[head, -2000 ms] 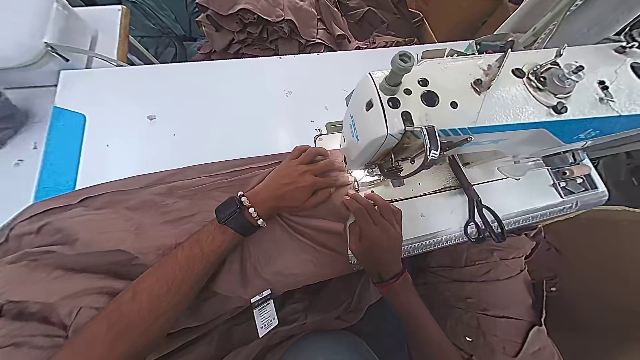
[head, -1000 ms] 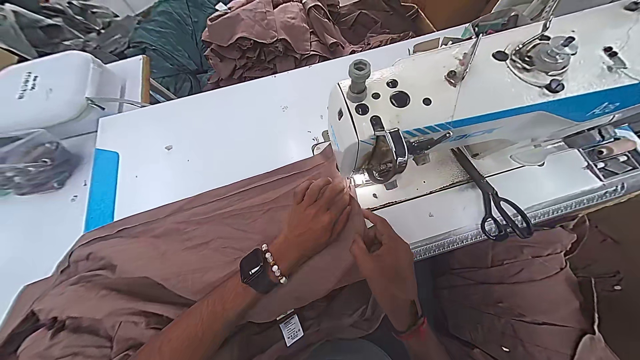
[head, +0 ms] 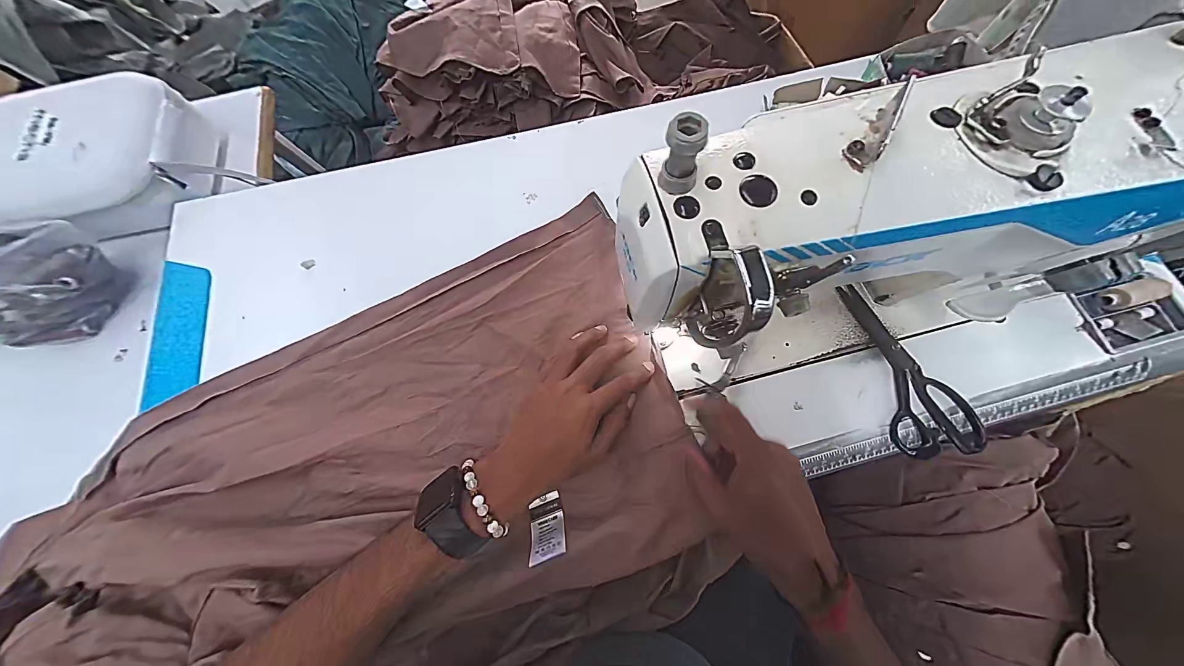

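Brown fabric (head: 370, 398) bearing a white care label (head: 547, 529) spreads over the left of the sewing table, its right edge beside the lit needle area of a white and blue sewing machine (head: 888, 213). My left hand (head: 578, 402), with a watch and beaded bracelet at the wrist, lies flat on the fabric with fingers apart, just left of the presser foot area. At the fabric's right edge, below the needle area, is my right hand (head: 754, 481); it is blurred, with thumb and fingers bent close together. Whether it grips the edge cannot be told.
Black-handled scissors (head: 911, 388) rest on the machine bed. More brown fabric (head: 953, 546) hangs at the lower right, and a brown pile (head: 555, 65) stands behind the table (head: 305, 231). A white device (head: 83, 139) and a clear bag (head: 55, 277) are at the left.
The fabric's right edge now extends past the needle area toward the back of the table. My left hand lies farther from the needle than two seconds ago. My right hand has moved down from the needle.
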